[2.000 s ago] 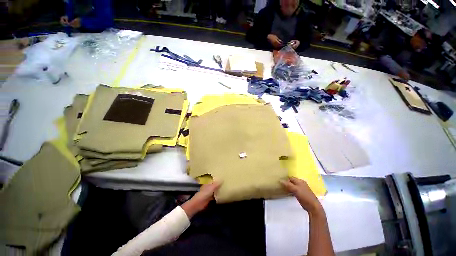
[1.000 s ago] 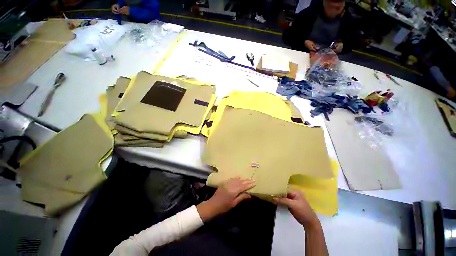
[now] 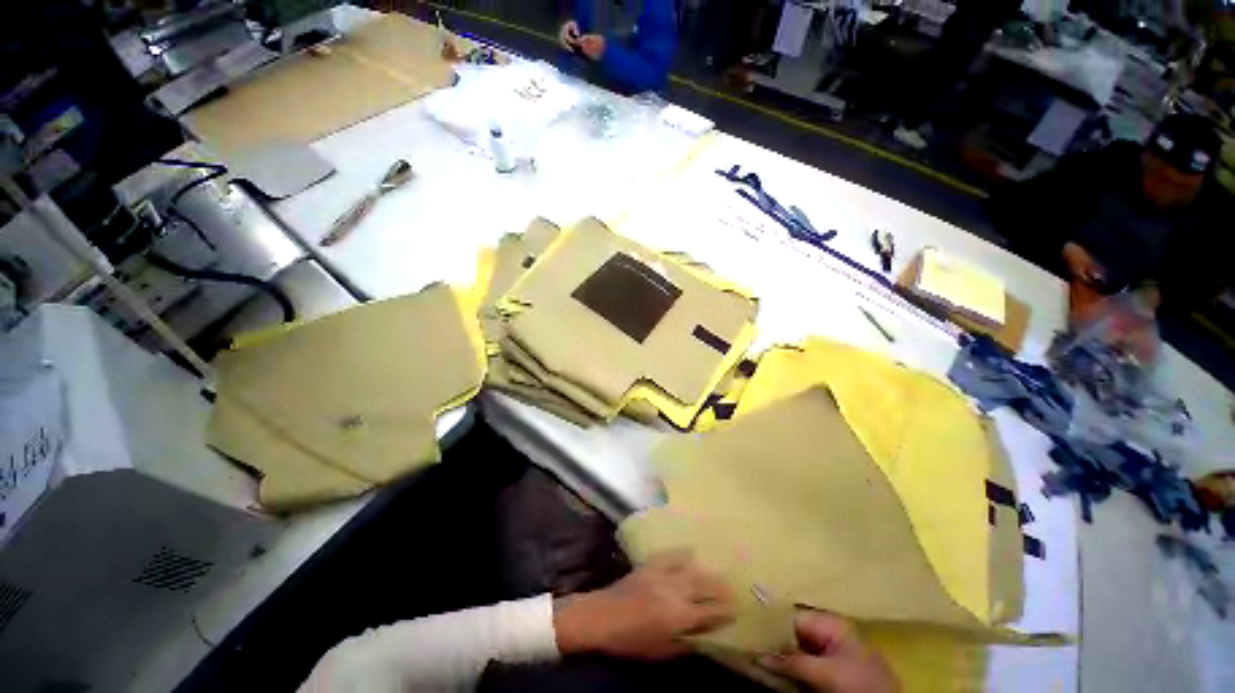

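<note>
A khaki garment panel (image 3: 813, 501) lies bent over a yellow-backed panel (image 3: 935, 427) at the table's near edge. My left hand (image 3: 650, 607) lies on the khaki panel's near edge, fingers blurred. My right hand (image 3: 833, 655), cut off by the bottom edge, pinches the same panel's near edge just right of my left hand. A small pale mark or tag shows on the panel between them. A pile of khaki panels (image 3: 542, 291) with yellow edges and a dark brown patch (image 3: 626, 297) sits left of it.
Another khaki panel (image 3: 345, 393) lies at the left, beside a white machine box (image 3: 122, 406). Dark fabric scraps (image 3: 1124, 474), a plastic bag (image 3: 1117, 339) and a pale-yellow block (image 3: 962, 284) lie to the right. A person sits across the table at the right.
The view has swung left. The khaki panel has been turned, with its far part now raised to a point and more yellow showing. Both hands have moved along its near edge.
</note>
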